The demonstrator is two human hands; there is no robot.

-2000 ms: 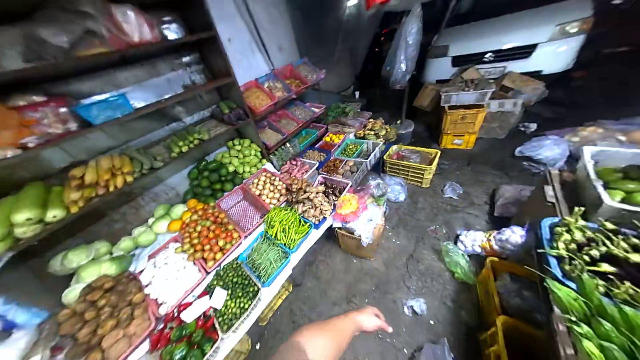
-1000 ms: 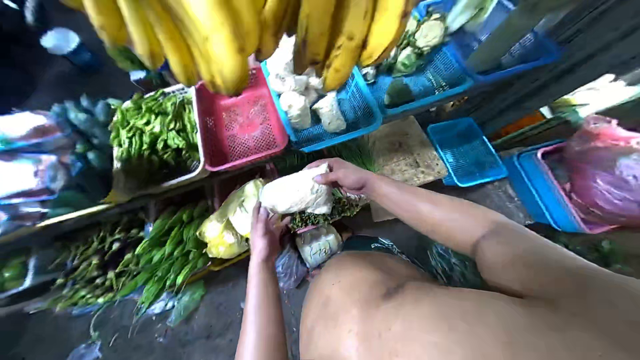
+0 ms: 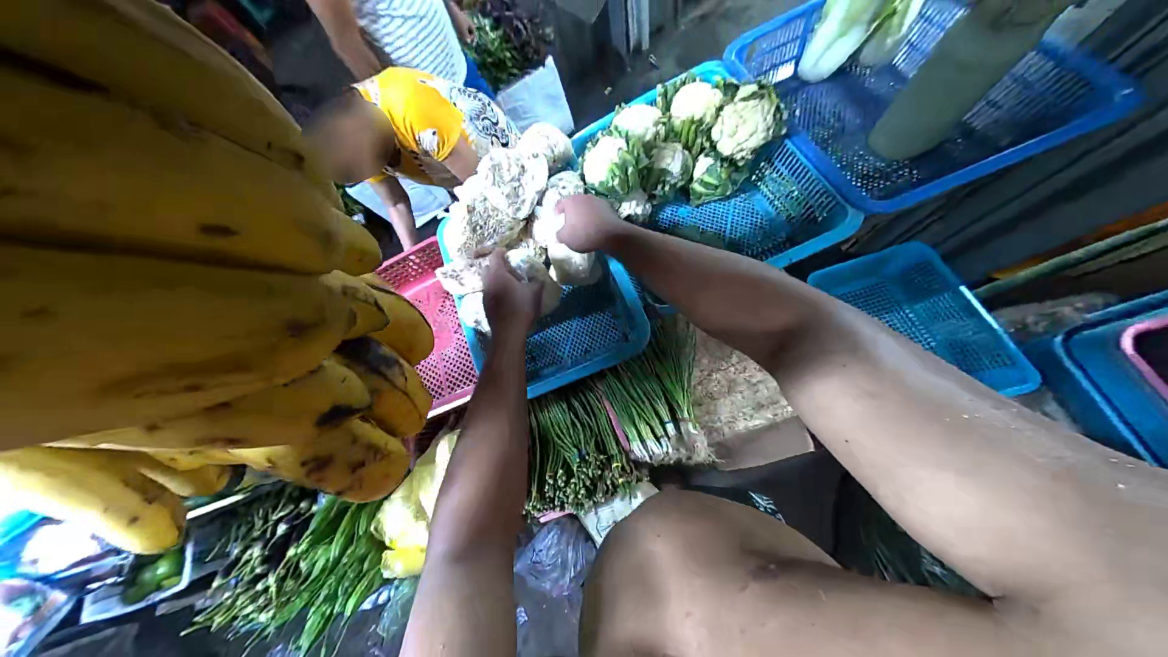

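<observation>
Several pale, paper-wrapped bundles [image 3: 506,187] are heaped in a blue plastic basket [image 3: 584,351]. What they contain is hard to tell. My left hand [image 3: 508,290] rests on the near side of the heap, its fingers partly hidden against a bundle. At the heap's right side my right hand [image 3: 586,224] is closed around part of a pale bundle. Cauliflowers with green leaves [image 3: 698,128] fill the back of the adjoining blue basket [image 3: 771,214]. Bundled long green beans [image 3: 584,438] lie below the baskets.
Yellow bananas [image 3: 182,274] hang close at the left. A pink basket [image 3: 429,310] adjoins the heap's basket. A person in a yellow shirt [image 3: 424,119] bends beyond it, near another person in a striped top [image 3: 411,36]. More blue baskets [image 3: 922,315] stand right.
Both hands have moved from a pale bundle low over the greens, near the yellow bag, up to the heap in the blue basket. That heap is larger than one second ago.
</observation>
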